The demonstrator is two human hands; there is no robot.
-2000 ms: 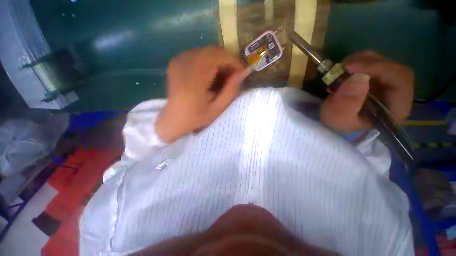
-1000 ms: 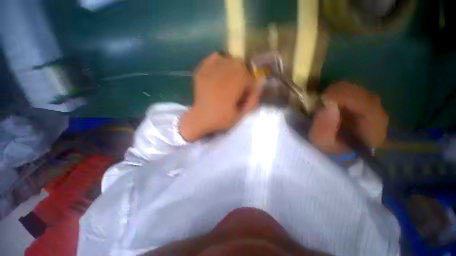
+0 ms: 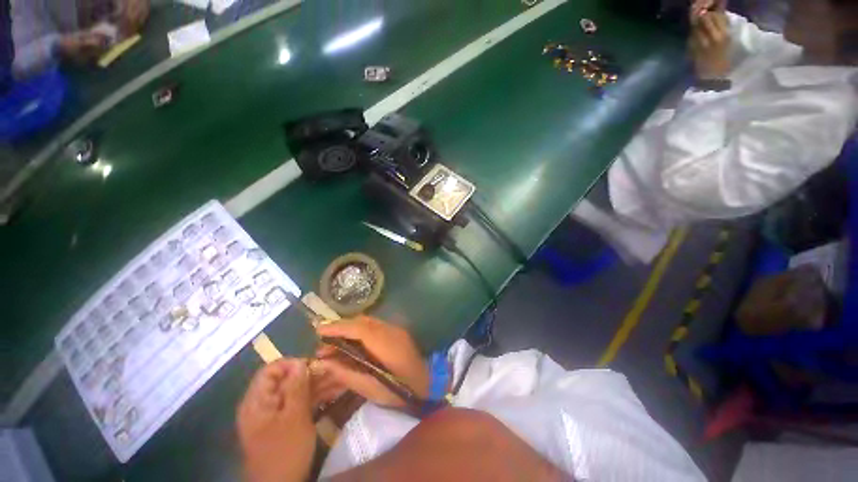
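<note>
My right hand [image 3: 381, 353] holds the soldering iron [image 3: 353, 353], its thin shaft pointing up and left over the near corner of the parts tray. My left hand [image 3: 275, 414] is beside it, fingertips pinched together and touching the right fingers. A tiny yellowish bit seems to show between the fingertips, too small to name. The circuit board is not visible; the hands cover most of the fixture. Pale yellow tape strips [image 3: 267, 348] show beside the hands. A blue wrist strap [image 3: 438, 377] is on my right wrist.
The white parts tray [image 3: 146, 377] lies at left. A round holder with silvery bits [image 3: 352, 283], tweezers [image 3: 393, 236] and the black soldering station [image 3: 405, 193] stand beyond my hands. Small boards [image 3: 376, 73] and orange parts [image 3: 583, 66] lie on the green bench. Another person [image 3: 734, 141] sits at right.
The view has swung to the right and farther out, showing the tray, station and another person. My hands are now together; the board seen between them earlier is hidden.
</note>
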